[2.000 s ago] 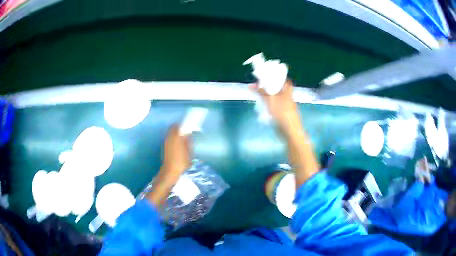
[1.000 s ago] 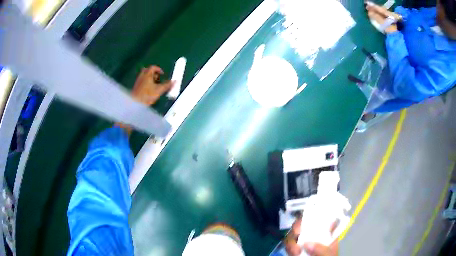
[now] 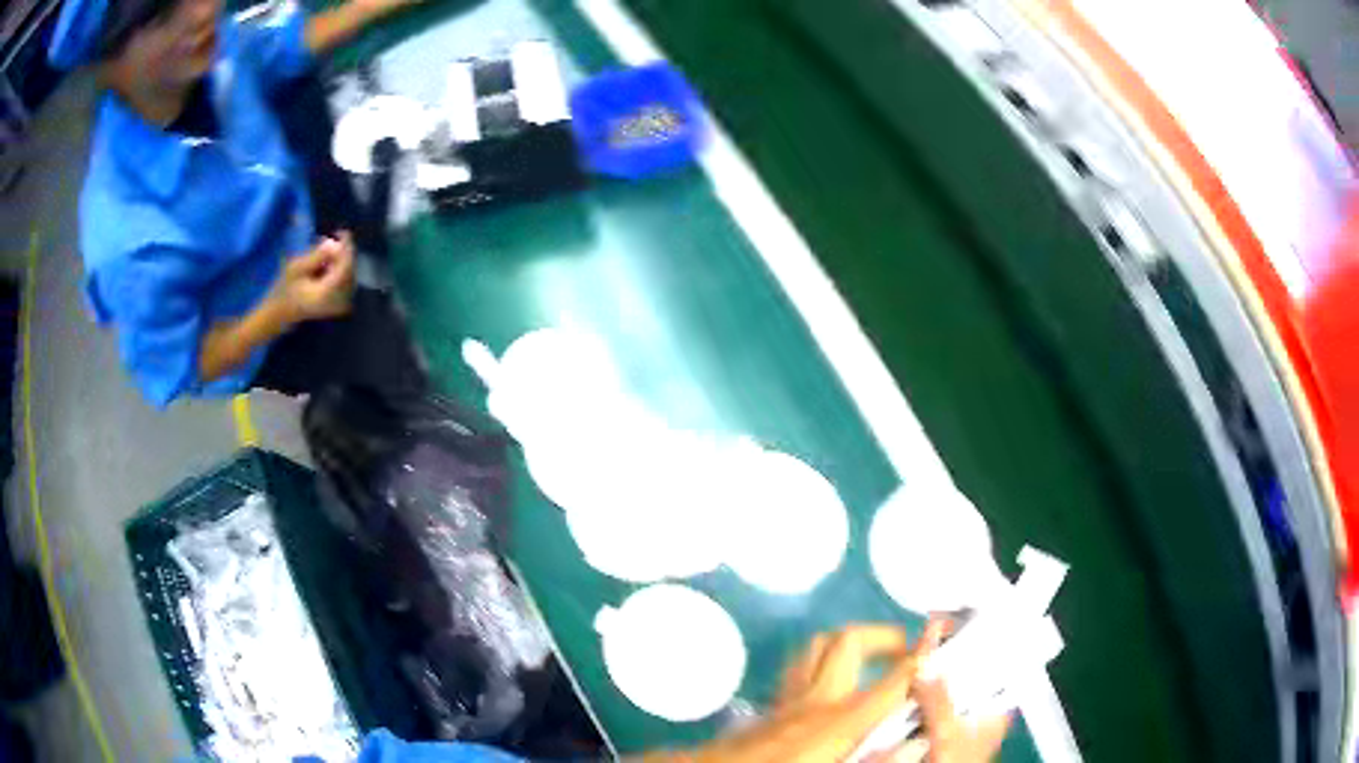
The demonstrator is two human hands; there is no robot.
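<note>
A bundle of white arms shows at the lower right, over the bench rail. My right hand is closed on it, partly cut off by the bottom edge. My left hand is blurred, just left of the bundle, its forearm coming from the bottom left; whether it holds anything is unclear. Several white disc assemblies lie overlapping along the bench. One separate white disc with a short tab lies nearer me. Another white disc lies over the pale rail, just beyond my hands.
Another worker in blue is at the upper left. A blue tray of small pieces and a black-and-white device sit at the bench's far end. A green crate and a black bag are beside the bench at left.
The view has swung from the bench's right side to its left side. My left hand has come back from beyond the rail, near my right. My right hand still holds white pieces.
</note>
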